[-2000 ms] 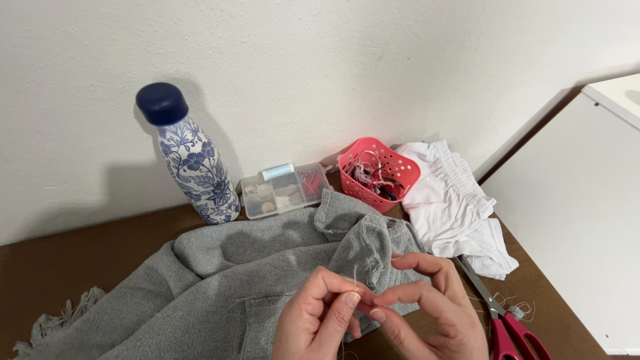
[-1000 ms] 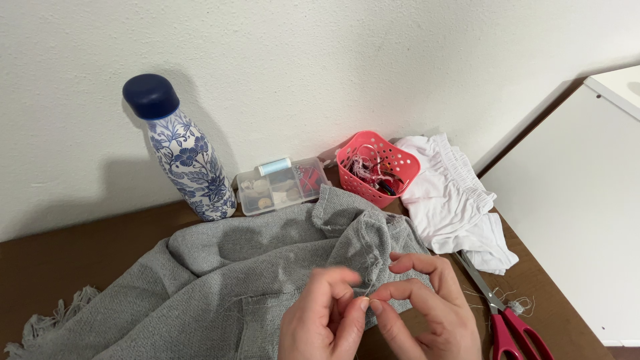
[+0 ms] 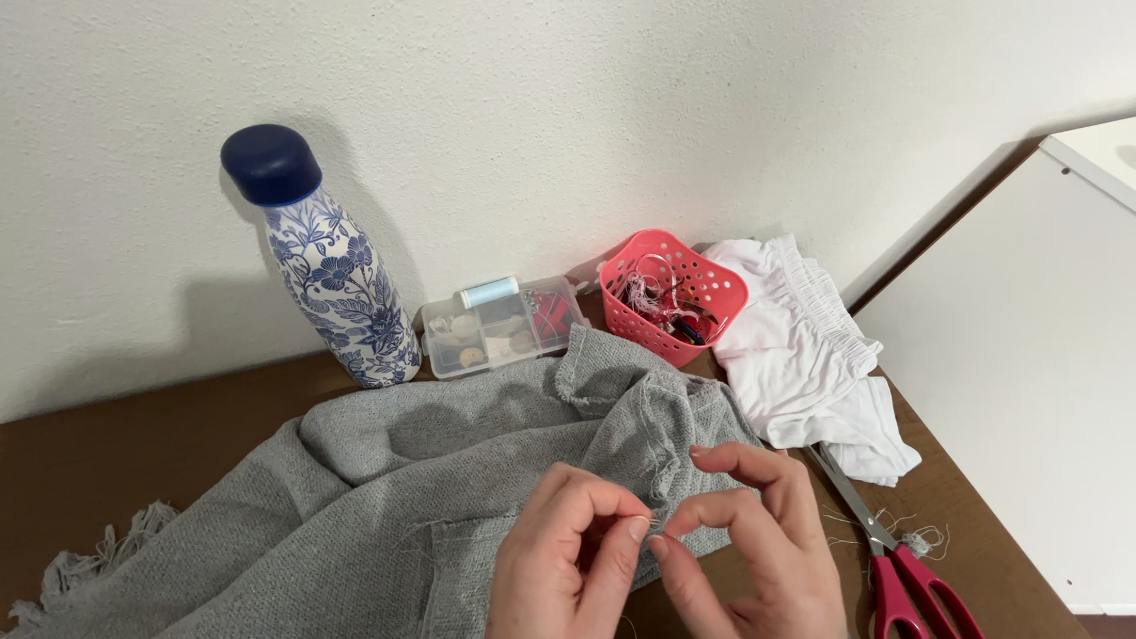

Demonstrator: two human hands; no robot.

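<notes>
My left hand [image 3: 577, 550] pinches a thin pale thread [image 3: 654, 522] between thumb and index finger, above a grey woven cloth [image 3: 382, 497] with a fringed end. My right hand [image 3: 754, 541] is beside it, its thumb and index fingertips close together at the thread; whether they grip it cannot be told. A needle is not clearly visible in this frame. Behind the cloth lie a clear compartment box [image 3: 501, 362] with buttons and a light blue thread spool [image 3: 489, 292]. Red-handled scissors [image 3: 879, 539] lie right of my right hand, among loose thread ends.
A blue-and-white floral bottle [image 3: 342, 284] stands at the back left by the wall. A pink perforated basket [image 3: 661, 342] holds threads and small sewing items. Folded white fabric [image 3: 781, 337] lies beside it. A white panel [image 3: 1021, 355] stands beyond the brown table's [image 3: 985, 532] right edge.
The fingertips of both hands have stayed close together, while my left fingers have shifted slightly. The upright needle-like sliver seen at my left fingertips two seconds ago no longer shows.
</notes>
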